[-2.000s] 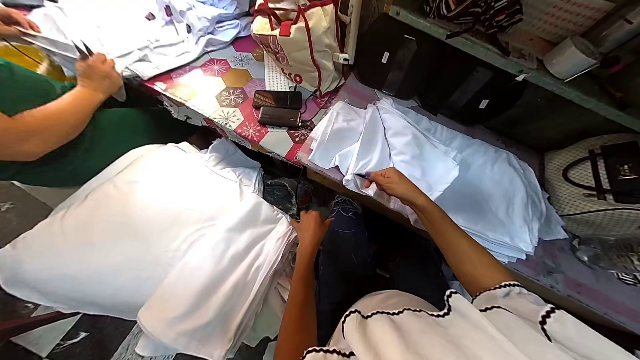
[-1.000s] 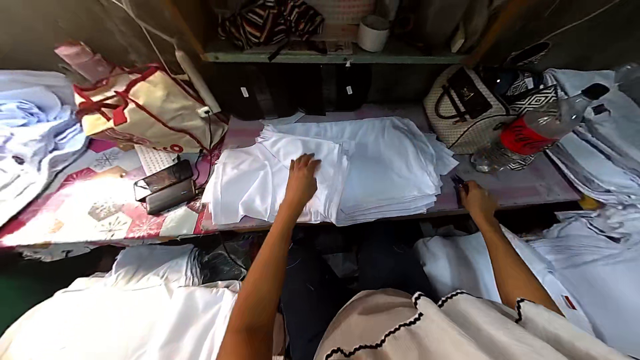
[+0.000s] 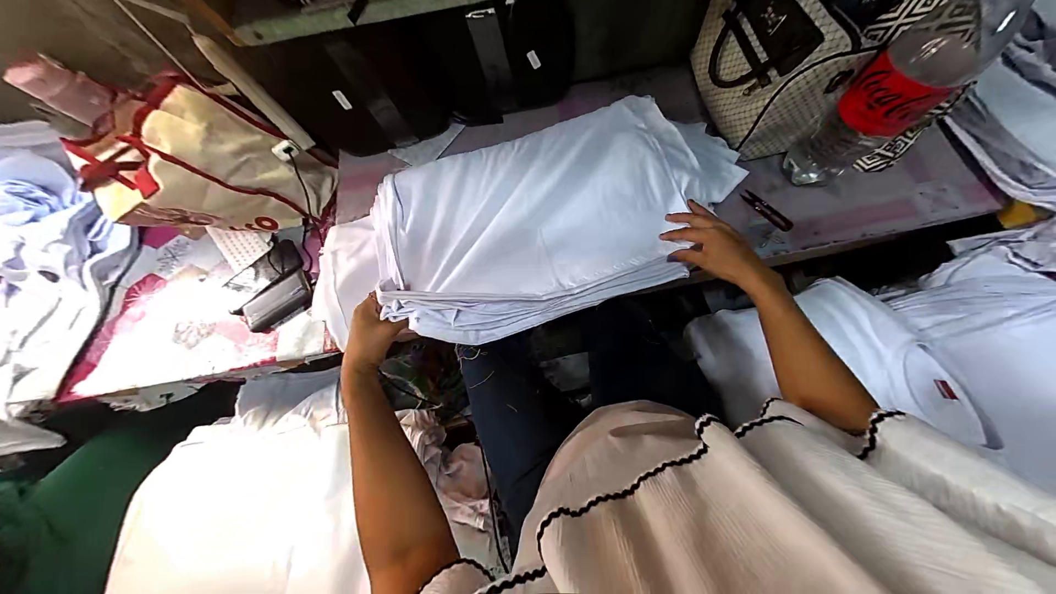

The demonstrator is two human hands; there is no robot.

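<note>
A stack of folded white cloth garments (image 3: 536, 206) lies on the table before me. My left hand (image 3: 374, 330) grips its lower left corner, the thumb at the edge and the fingers partly hidden behind the cloth. My right hand (image 3: 714, 246) rests with spread fingers on the right edge of the stack. A pair of small thread snips (image 3: 766, 210) lies on the table just right of that hand, not touching it. Another white piece (image 3: 342, 280) shows under the left side of the stack.
At the left stand a cream bag with red trim (image 3: 206, 157) and a dark phone or case (image 3: 279, 299). A checked handbag (image 3: 763, 74) and a plastic bottle (image 3: 895, 95) stand back right. White garments (image 3: 239, 503) lie below left, more (image 3: 858, 355) at right.
My right hand has let go of the snips, held a second ago, and moved left to the stack. My left hand has moved from the top of the cloth to its lower left corner.
</note>
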